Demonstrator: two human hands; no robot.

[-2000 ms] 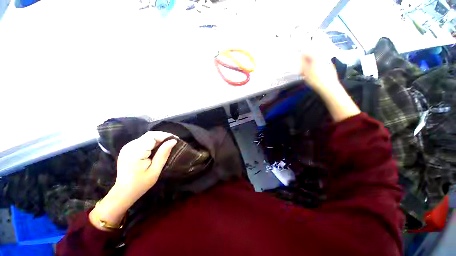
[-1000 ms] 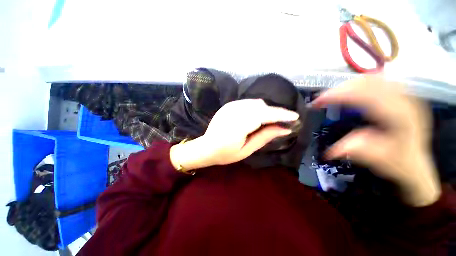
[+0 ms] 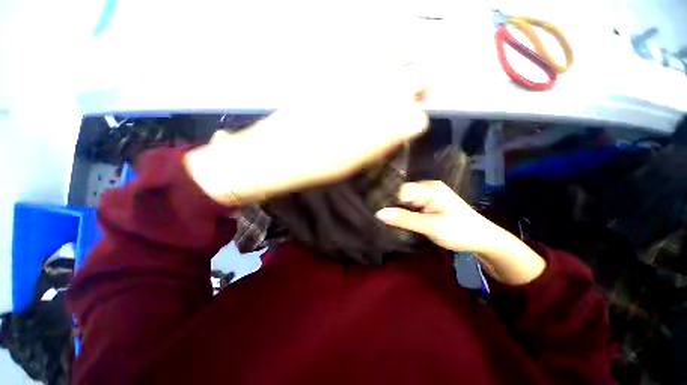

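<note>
A dark garment piece [image 3: 331, 218] of lining and plaid cloth is bunched over my lap, in front of the table edge. My right hand [image 3: 444, 218] pinches its right part between thumb and fingers. My left hand [image 3: 346, 139] is blurred and overexposed above the cloth, reaching across to the right; its fingers end near the table edge, and whether they hold cloth cannot be told.
The white table [image 3: 226, 94] spans the top. Scissors with a red and an orange-yellow handle [image 3: 536, 56] lie on it at the right. A blue bin [image 3: 38, 248] with dark pieces is at lower left. Dark plaid cloth [image 3: 648, 256] is piled at right.
My right hand has come in from the right and taken hold of the cloth. My left hand has moved up and across it. The cloth has been shifted and bunched differently.
</note>
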